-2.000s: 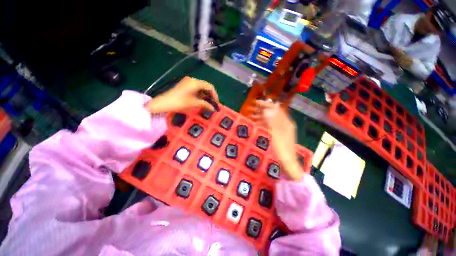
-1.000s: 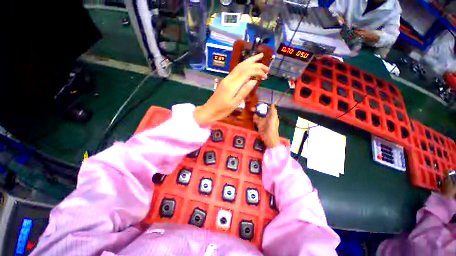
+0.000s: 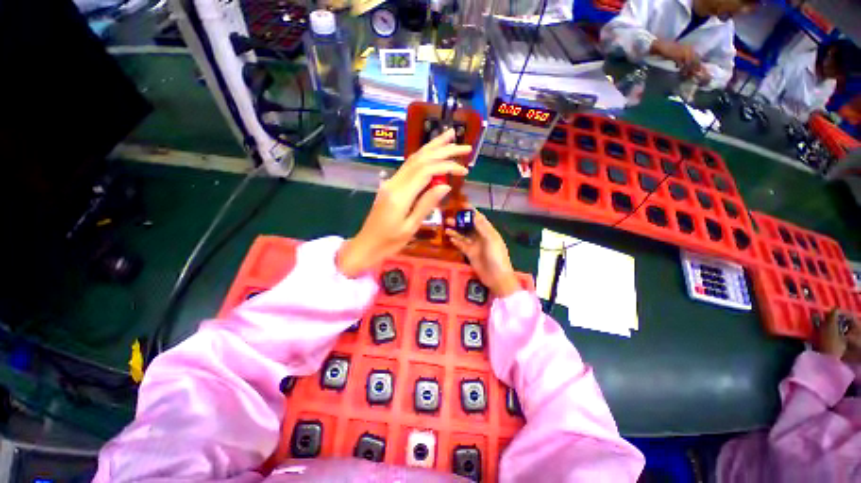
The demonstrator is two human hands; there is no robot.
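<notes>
A red-orange tray (image 3: 404,319) lies nearest my body, with black square device units (image 3: 429,333) in its pockets. One unit near the front has a pale face (image 3: 421,449). Behind the tray stands an orange-brown test fixture (image 3: 430,121). My left hand (image 3: 401,206) is raised at the fixture, fingers extended over its red clamp handle (image 3: 443,179); whether it grips the handle is hidden. My right hand (image 3: 485,251) holds a small device unit (image 3: 464,221) with a lit-looking face between its fingertips, beside the fixture base.
A power supply (image 3: 514,130) with red digits and a blue-framed meter (image 3: 382,138) stand behind. A clear bottle (image 3: 332,85) is at back left. Paper (image 3: 601,288), a pen (image 3: 557,279), a calculator (image 3: 717,281) and further trays (image 3: 651,223) lie right. Cables cross the bench. Other people are at right and back.
My left hand has moved from the tray's back left edge to the fixture. My right hand stays by the fixture, now showing a unit at its fingertips. The view has turned and shifted.
</notes>
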